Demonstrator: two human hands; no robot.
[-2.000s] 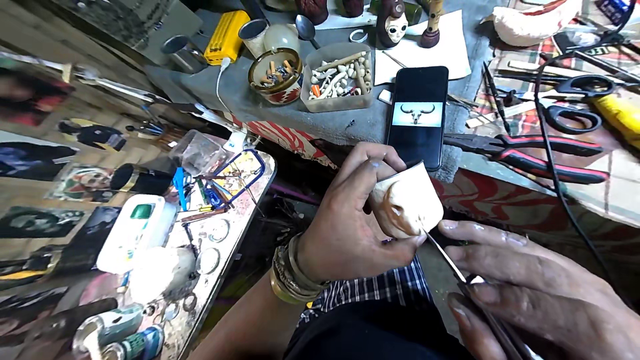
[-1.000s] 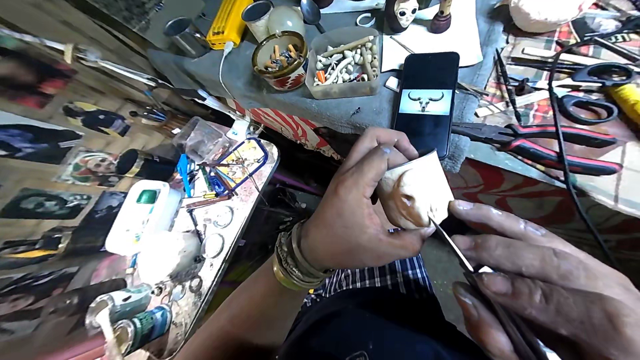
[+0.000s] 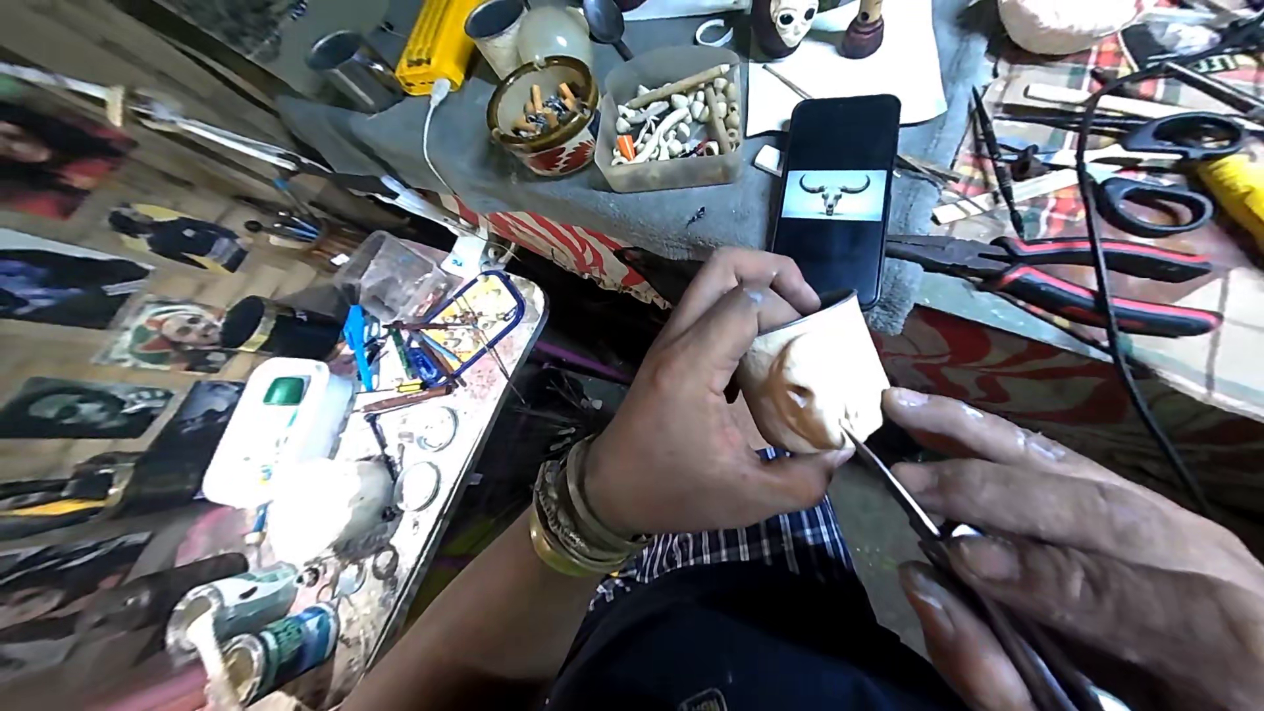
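Note:
My left hand [image 3: 691, 405], with bangles at its wrist, holds a small cream-coloured carved piece [image 3: 820, 375] that has a relief with a dark hollow in it. Between the thumb and fingers of my right hand [image 3: 1066, 533] is a thin metal carving tool [image 3: 904, 499]; its tip touches the lower edge of the relief. Just beyond the piece lies a smartphone [image 3: 839, 267] whose screen shows a horned animal skull.
Behind are a plastic tub [image 3: 671, 178] of small pale pieces, an ashtray [image 3: 548, 148] with cigarette butts, long-nose pliers [image 3: 1106, 276] and scissors [image 3: 1155, 202]. A black cable [image 3: 1101, 286] hangs at right. A paint-stained side table [image 3: 459, 474] stands at left.
The tool tip has shifted a little over the lower part of the carved piece. Both hands keep their holds.

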